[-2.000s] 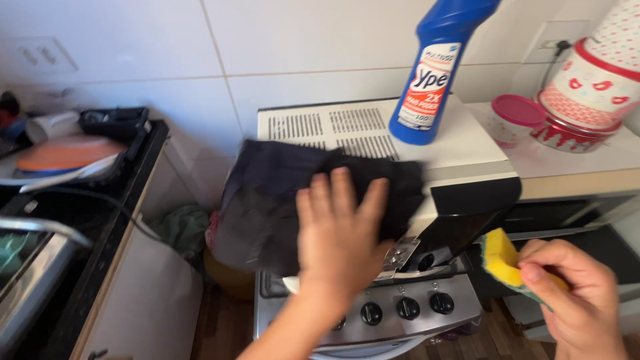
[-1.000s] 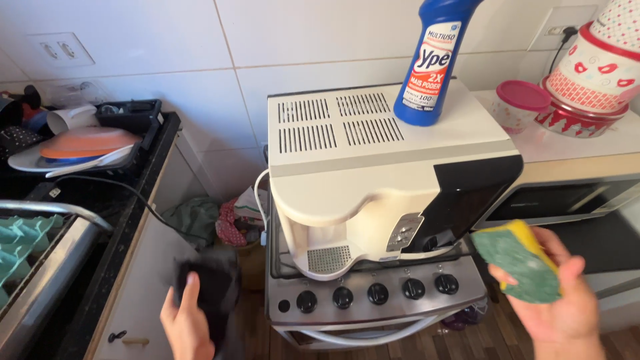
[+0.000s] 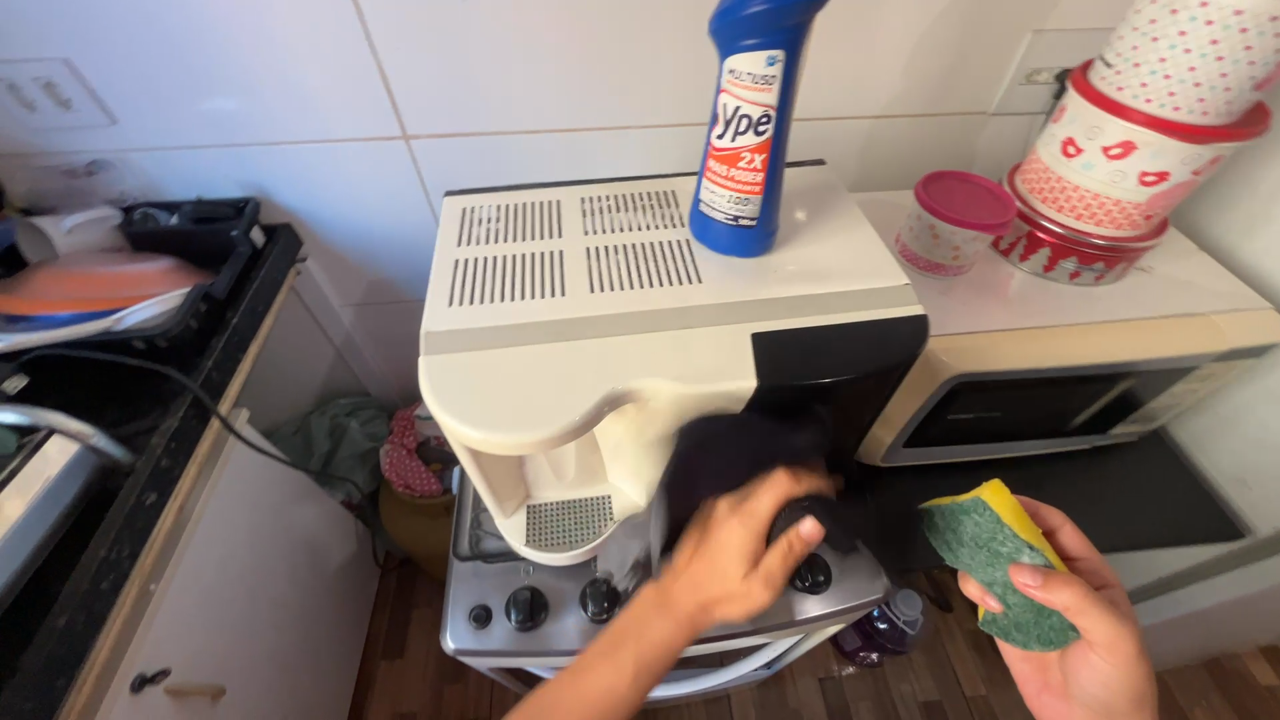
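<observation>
My left hand (image 3: 745, 550) holds a black cloth (image 3: 735, 470), blurred by motion, against the lower front of a cream water dispenser (image 3: 590, 390). The cloth hides the machine's control panel. The machine stands on a silver stove (image 3: 550, 625) with black knobs. On its vented top is a blue Ypê cleaner bottle (image 3: 745, 130), tilted in view. At the right, my right hand (image 3: 1080, 610) grips a green and yellow sponge (image 3: 1000, 565), apart from the machine.
A microwave (image 3: 1050, 400) stands at the right, with a pink-lidded tub (image 3: 945, 225) and stacked patterned tins (image 3: 1120, 160) above it. Left is a dark counter (image 3: 200, 420) with a black dish rack (image 3: 235, 235). A bottle of purple liquid (image 3: 880, 630) stands on the floor by the stove.
My left hand wiped across the machine's top with the cloth, moved off to the lower left, and is now at its front right. My right hand keeps the sponge.
</observation>
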